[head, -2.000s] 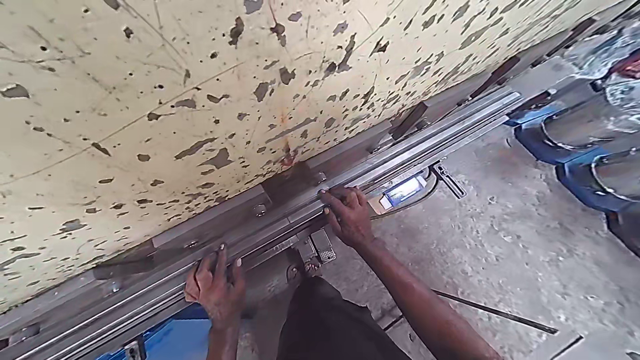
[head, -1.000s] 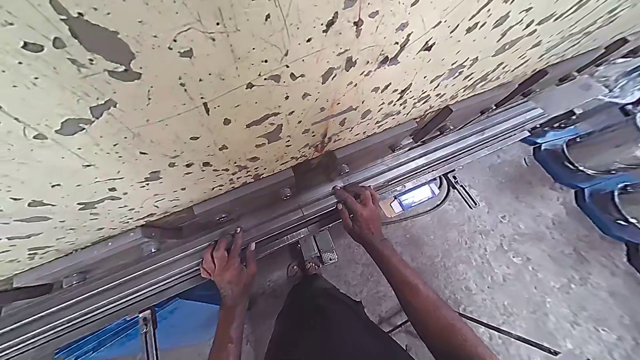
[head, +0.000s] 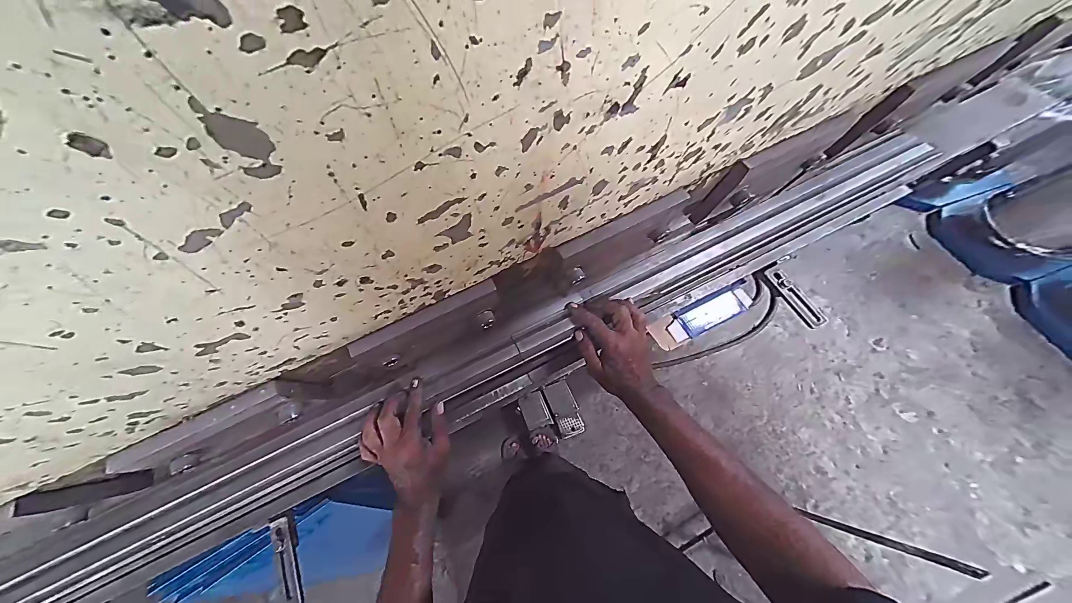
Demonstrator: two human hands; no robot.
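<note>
Both hands rest on a long grooved metal die rail (head: 285, 456) that runs along the foot of a worn, cream-painted machine panel (head: 402, 209). My left hand (head: 408, 444) lies over the rail's near edge left of centre, fingers spread and pointing at the panel. Farther right, my right hand (head: 615, 343) touches the rail with bent fingers. No object shows in either hand, though the undersides of the fingers are hidden. Bolt heads (head: 487, 319) sit along the strip between rail and panel.
Below the rail are a foot pedal (head: 553, 409), a blue-and-white box (head: 712, 312), a dark cable and a slotted bracket (head: 796, 297). Blue sheets (head: 335, 536) lie at lower left. Blue metal frames (head: 988, 226) stand at right. A thin rod (head: 892, 544) lies on the floor.
The view has shifted somewhat. Both hands remain on the rail; the fingers have moved slightly, and nothing has plainly been picked up or let go.
</note>
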